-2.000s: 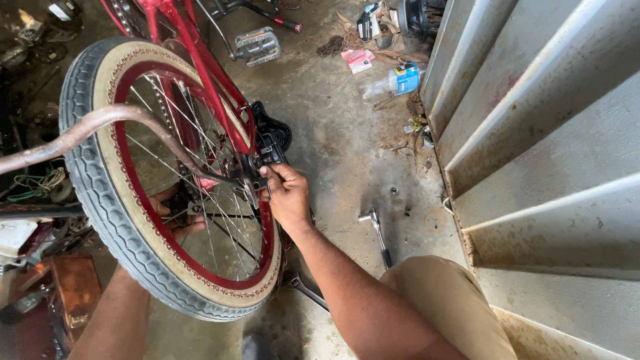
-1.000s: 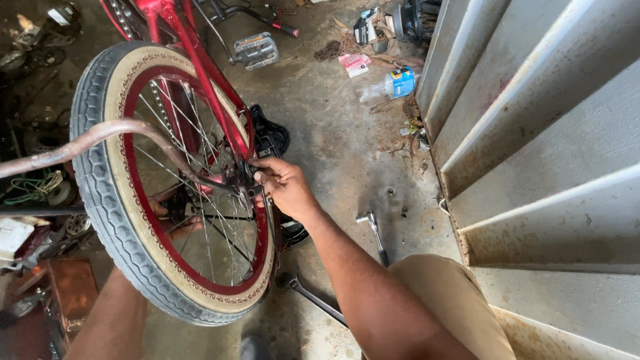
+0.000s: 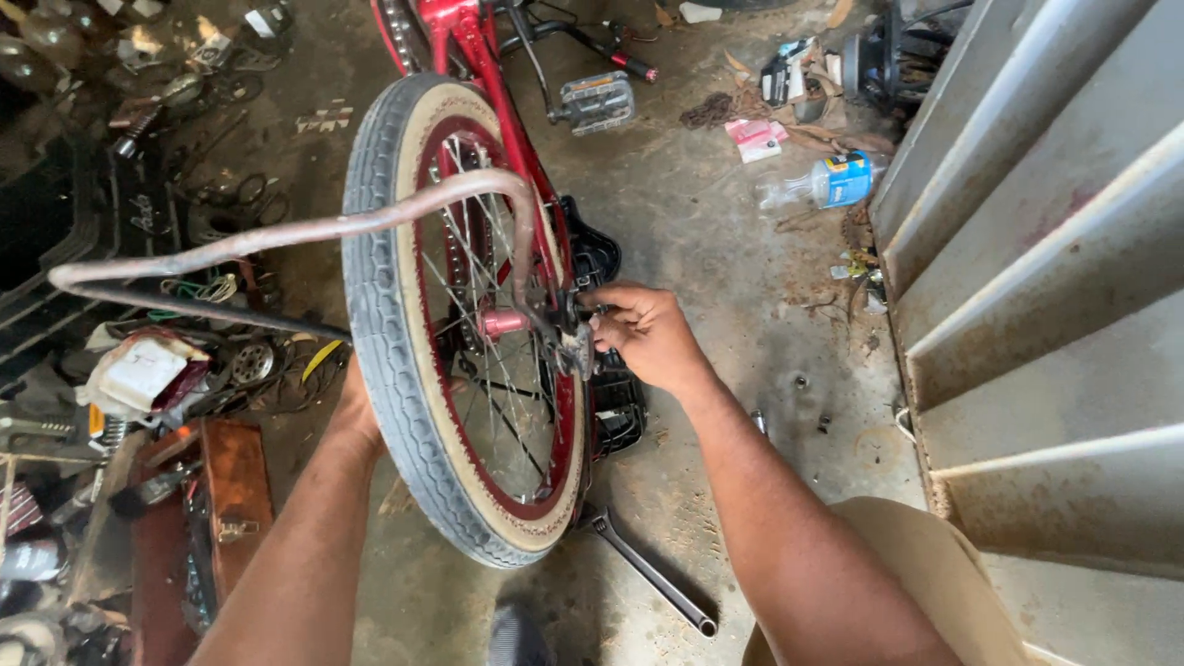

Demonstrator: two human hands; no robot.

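A red bicycle frame (image 3: 499,102) carries a wheel whose grey tyre (image 3: 387,305) has a cream sidewall and a red rim. My right hand (image 3: 647,335) is at the axle end on the wheel's right side, fingertips bent against a small dark metal part (image 3: 575,347). A bent, worn metal tube (image 3: 370,220) crosses in front of the tyre and reaches down to the axle. My left hand (image 3: 363,398) is behind the tyre, mostly hidden; what it touches cannot be seen. The pink-red hub (image 3: 502,322) shows between the spokes.
An adjustable wrench (image 3: 652,572) lies on the concrete below the wheel. A pedal (image 3: 597,102), a plastic bottle (image 3: 837,180) and a pink packet (image 3: 757,139) are beyond. Corrugated metal sheeting (image 3: 1045,277) stands at right. An open brown toolbox (image 3: 239,490) and scattered parts lie at left.
The view has shifted left. The bent tube now shows its far bend. My right hand stays by the axle, while my left hand remains behind the wheel.
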